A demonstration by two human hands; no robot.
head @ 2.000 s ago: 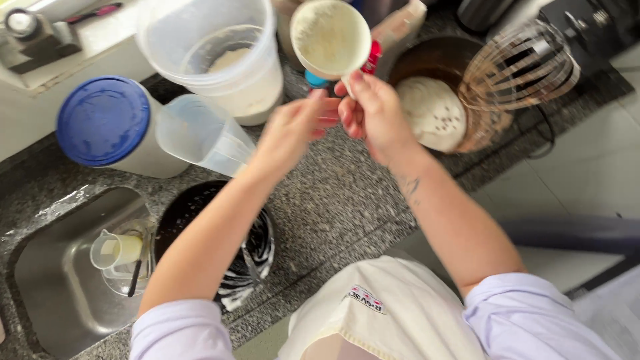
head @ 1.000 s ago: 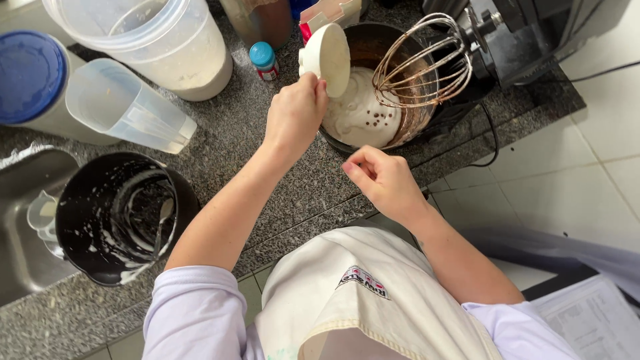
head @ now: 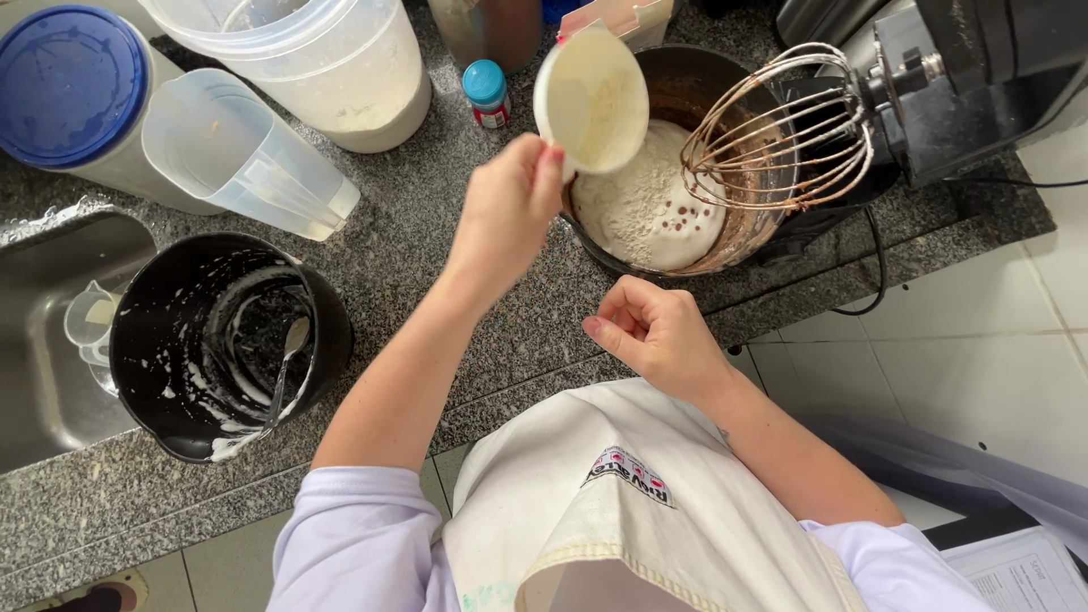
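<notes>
My left hand (head: pixel 512 212) grips the handle of a white cup (head: pixel 592 102), which is tilted over the left side of a dark mixing bowl (head: pixel 756 229). Pale powder coats the inside of the cup. The bowl holds white foam (head: pixel 684 242) with small brown dots, pale powder (head: pixel 625 212) on its left part, and brown batter along the wall. Above the bowl's right side hangs the wire whisk (head: pixel 778 140) of a black stand mixer (head: pixel 960 85), smeared with brown. My right hand (head: pixel 650 331) is loosely curled just below the bowl's near rim and holds nothing that I can see.
At the left, a black bowl (head: pixel 327 340) with white residue and a spoon (head: pixel 293 340) stands beside the steel sink (head: pixel 51 365). Behind are a clear plastic jug (head: pixel 217 140), a blue-lidded container (head: pixel 68 85), a tub of white powder (head: pixel 365 102) and a small blue-capped bottle (head: pixel 486 89). The mixer's cord hangs over the counter edge.
Two seconds ago both hands were close together at the cup, away from the bowl; now only my left hand holds it, over the bowl. Pale powder has appeared on the foam since one second ago.
</notes>
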